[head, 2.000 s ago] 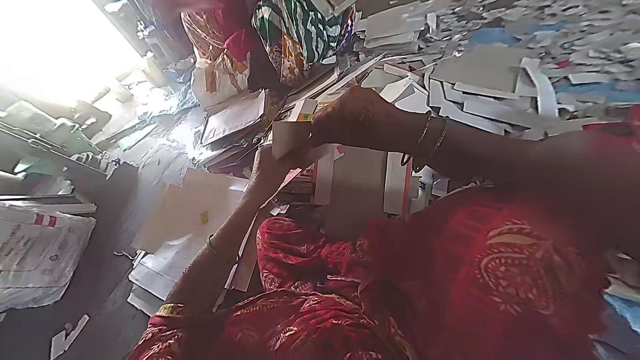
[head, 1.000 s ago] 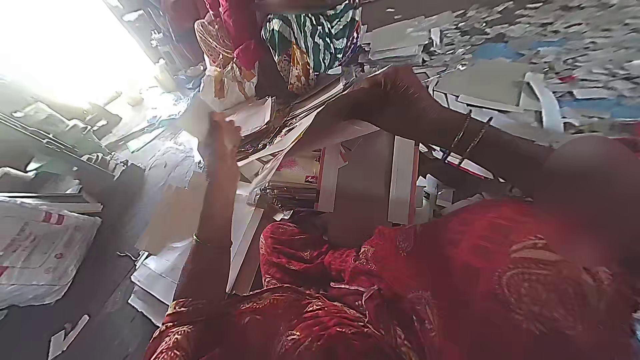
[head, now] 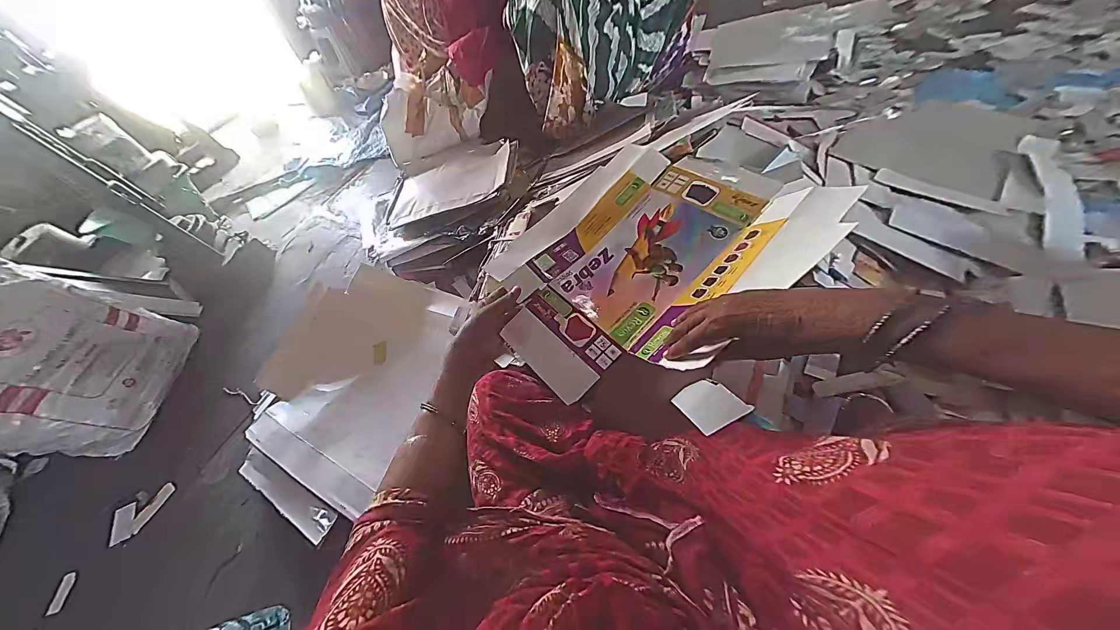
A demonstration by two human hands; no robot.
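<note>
A flattened printed carton sheet (head: pixel 647 271), purple, yellow and orange with white flaps, lies face up over the stack in front of my lap. My left hand (head: pixel 486 324) is at its lower left edge, fingers resting by a white flap; whether they pinch it is unclear. On the lower right edge lies my right hand (head: pixel 722 328), palm down, its fingers bent over the board. A small white card piece (head: pixel 712 407) sits just below that hand. Left of my left arm are white sheets (head: pixel 324 446) with a brown board (head: pixel 337 337) on top.
Cardboard offcuts (head: pixel 936 210) cover the floor on the right. A pile of flat boards (head: pixel 451 188) stands beyond the carton, near another person's patterned clothing (head: pixel 604 52). At far left is a white printed sack (head: pixel 83 367). Paper scraps (head: pixel 140 516) lie on the dark floor.
The colourful carton sheet now lies spread out in front of me, where a brown board and stacked pieces showed before. Both hands have come down onto its near edges from their raised positions.
</note>
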